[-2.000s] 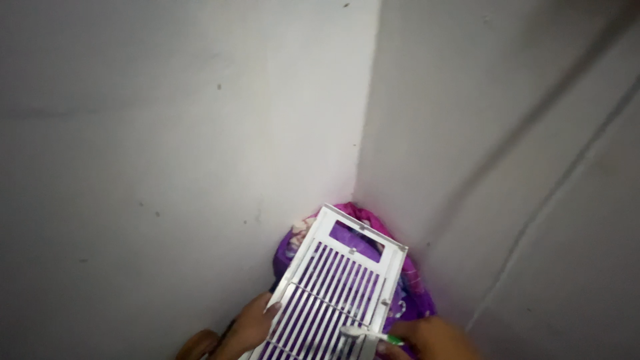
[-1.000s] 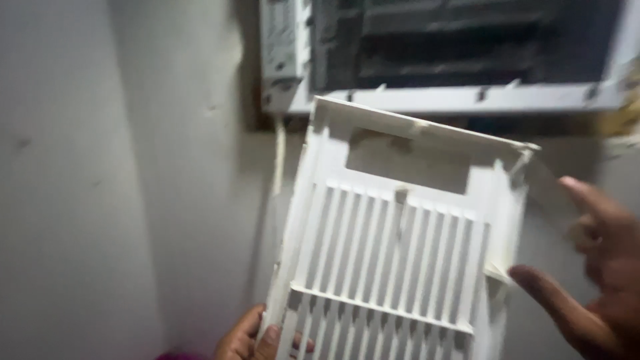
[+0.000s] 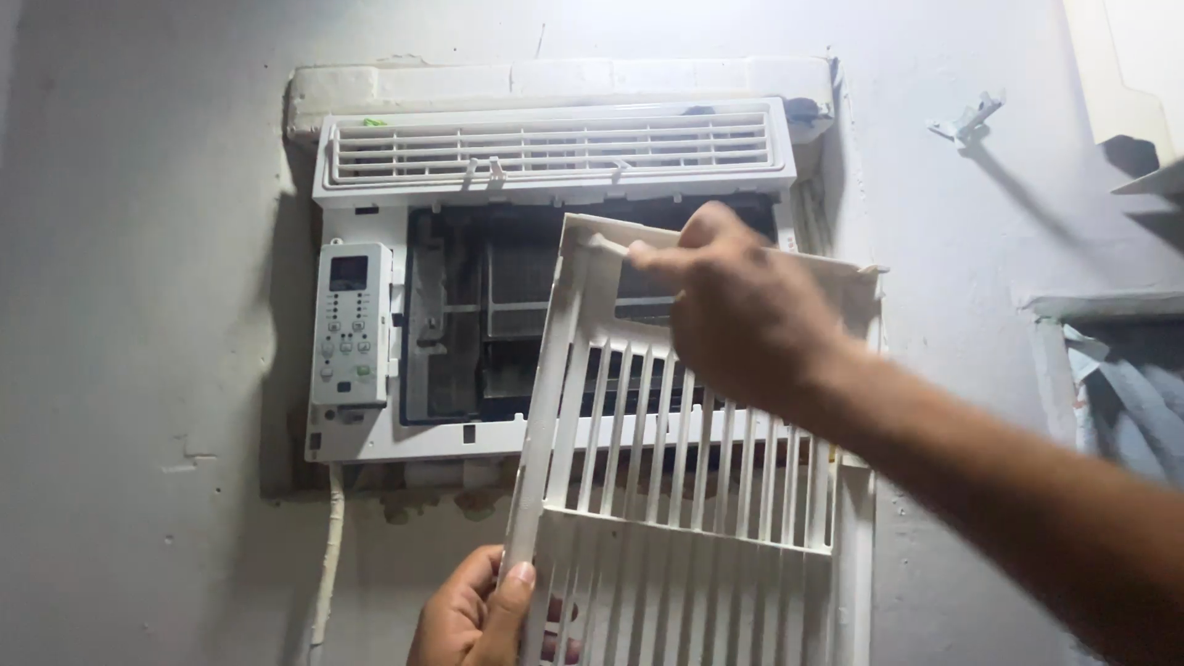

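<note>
My left hand [image 3: 481, 606] grips the lower left edge of a white plastic air conditioner front grille [image 3: 689, 527], thumb in front and fingers behind the slats. The grille is upright, slightly tilted, with a rectangular opening near its top. My right hand [image 3: 740, 296] is across the grille's upper part, its curled fingers near the top left corner. A short white piece shows at its fingertips; whether it is held or part of the grille is unclear. Behind stands a window-type air conditioner [image 3: 361, 435] with its front uncovered, a louvered vent [image 3: 555, 153] on top and a control panel [image 3: 352, 324] at left.
A pale cord [image 3: 328, 564] hangs below the unit's left side. On the wall at right is a small bracket [image 3: 967, 120]. Farther right are a framed opening [image 3: 1119, 303] with light cloth [image 3: 1128, 398] and a pale object [image 3: 1115, 74] at the top corner.
The view has risen from a wall corner with a purple bundle to the air conditioner. My right hand, at the grille's right side a second ago, is now across its top. My left hand still holds the grille.
</note>
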